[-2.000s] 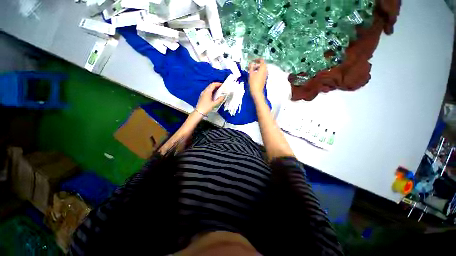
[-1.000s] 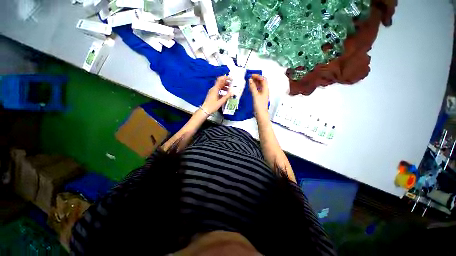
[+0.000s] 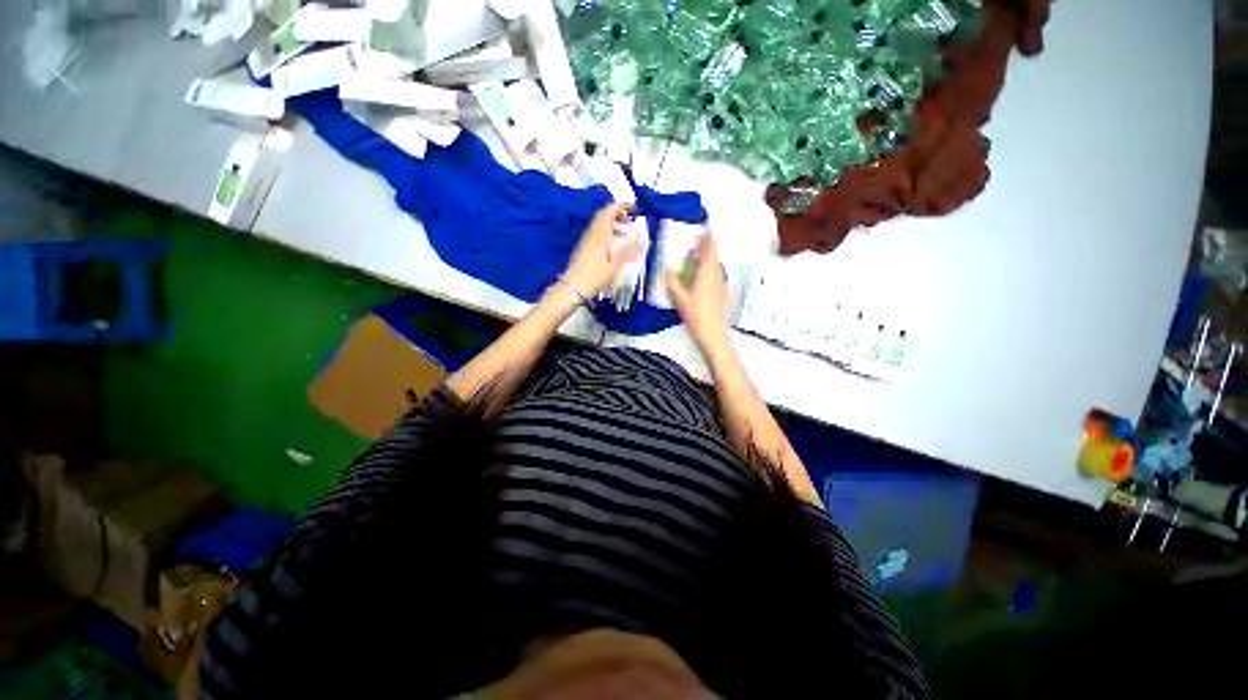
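My left hand (image 3: 598, 256) is over the crumpled blue cloth (image 3: 479, 219), its fingers at the narrow white leaflets (image 3: 628, 285); whether it grips one I cannot tell. My right hand (image 3: 702, 290) holds a white-green carton (image 3: 680, 250), blurred and overexposed, just right of the leaflets. A loose heap of cartons (image 3: 397, 93) lies beyond and left of my hands. A pile of clear greenish bottles (image 3: 767, 82) with black tips lies ahead. A row of packed cartons (image 3: 825, 332) lies near the table edge, right of my right hand.
Red-brown cloth (image 3: 903, 185) edges the bottle pile on the white table (image 3: 1068, 274). An orange-yellow and blue object (image 3: 1107, 447) sits at the right table edge. A blue stool (image 3: 85, 290), a brown cardboard box (image 3: 377, 373) and other boxes (image 3: 117, 520) stand on the left floor.
The upright carton that was between my hands has moved right into my right hand. My left hand stays near the leaflets, which show again. The whole view has shifted slightly.
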